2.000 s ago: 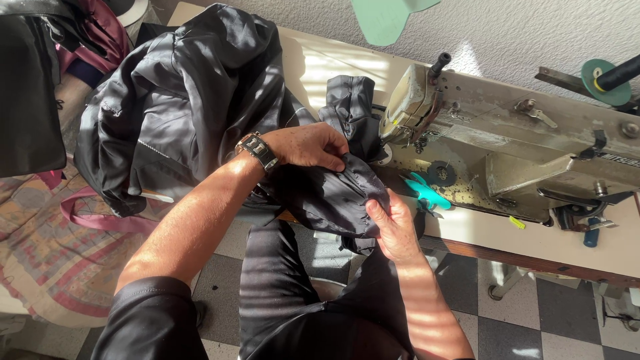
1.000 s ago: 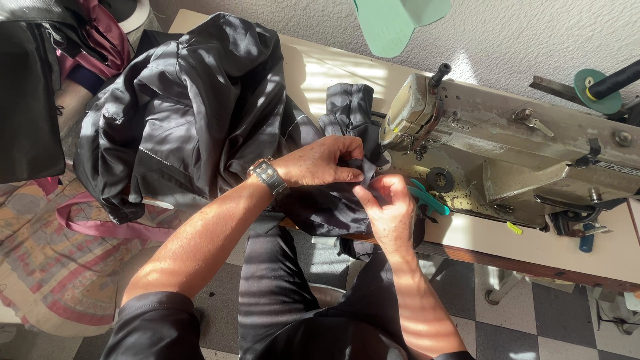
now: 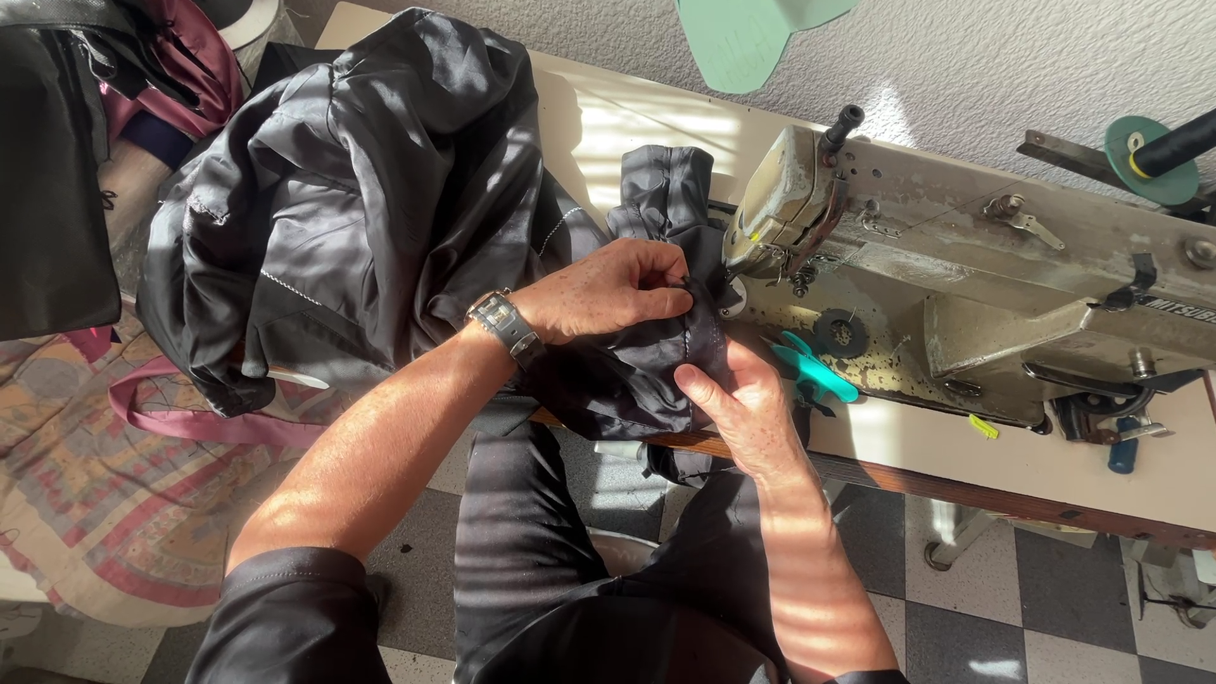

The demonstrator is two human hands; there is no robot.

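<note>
A dark, shiny lined garment (image 3: 380, 218) lies heaped on the sewing table, and part of it reaches to the table's front edge. My left hand (image 3: 617, 290), a watch on its wrist, pinches a seamed part of the dark cloth between thumb and fingers. Just below and to the right, my right hand (image 3: 746, 404) grips the same cloth, thumb on top, fingers hidden beneath. An industrial sewing machine (image 3: 988, 247) stands right of the hands, its head close to the cloth. Turquoise-handled snips (image 3: 817, 366) lie beside my right hand on the machine bed.
A green thread spool (image 3: 1149, 161) and a green plastic piece (image 3: 760, 38) are at the back by the wall. A small yellow item (image 3: 984, 427) and a blue-handled tool (image 3: 1123, 446) lie right. A patterned quilt (image 3: 142, 503) with a pink strap (image 3: 209, 418) is at left.
My hands were close together at the cloth one second ago; now my right hand has moved down along it. The turquoise snips, partly covered then, show more fully.
</note>
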